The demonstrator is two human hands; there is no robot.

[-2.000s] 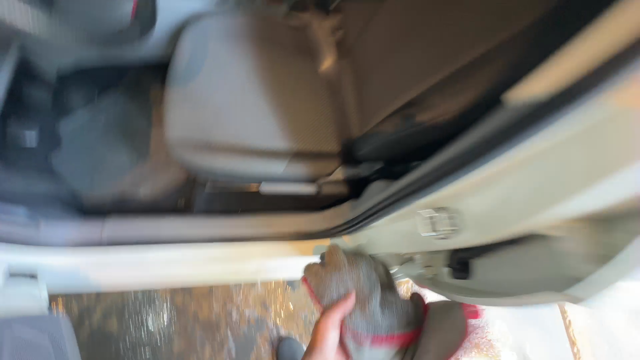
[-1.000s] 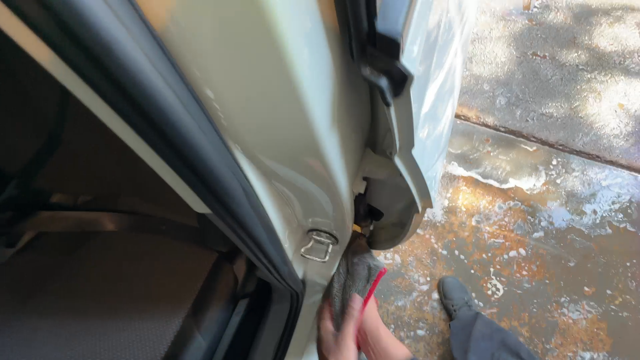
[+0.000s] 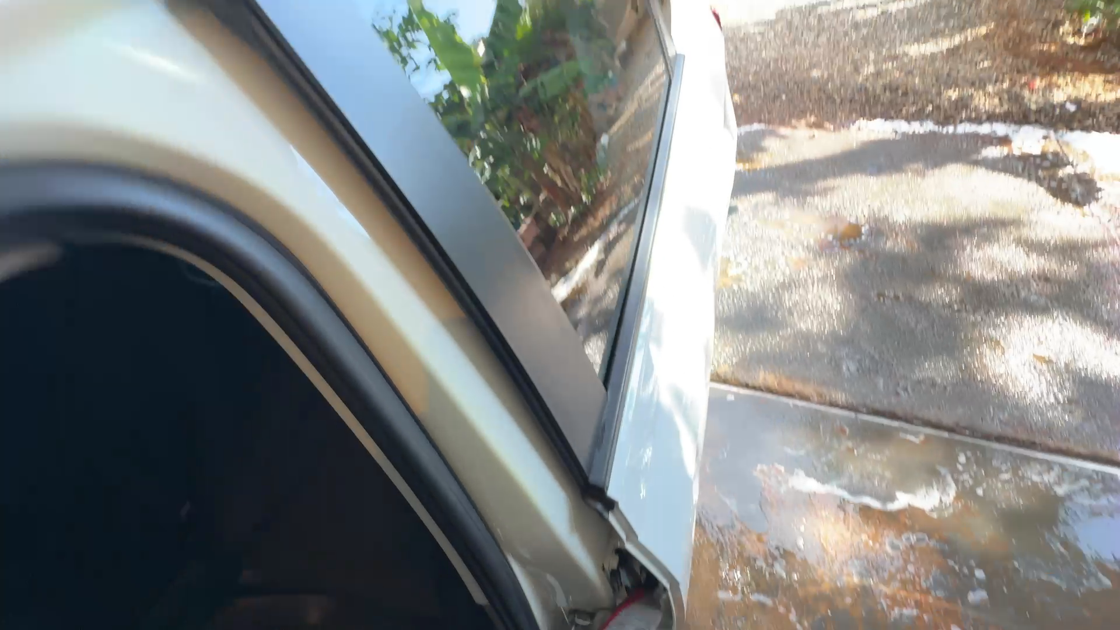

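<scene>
Neither of my hands shows in the head view. At the bottom edge, a small part of a greyish cloth [image 3: 641,615] with a red edge sits in the gap by the car's door jamb; whatever grips it is out of frame. Above it runs the painted door pillar [image 3: 525,464], with a black rubber door seal [image 3: 350,350] curving around the dark opening at left. The outer car door [image 3: 669,394] stands to the right of the pillar, its window glass [image 3: 542,131] reflecting green plants.
The dark car interior [image 3: 175,420] fills the lower left. To the right lies wet concrete [image 3: 831,525] with foam and brownish patches, bordered by a seam [image 3: 919,426]. Rough, sunlit ground [image 3: 892,262] lies beyond it.
The view has swung up and along the door pillar. One and two seconds earlier, bare fingers held the grey, red-edged cloth at the jamb; now only a bit of cloth shows.
</scene>
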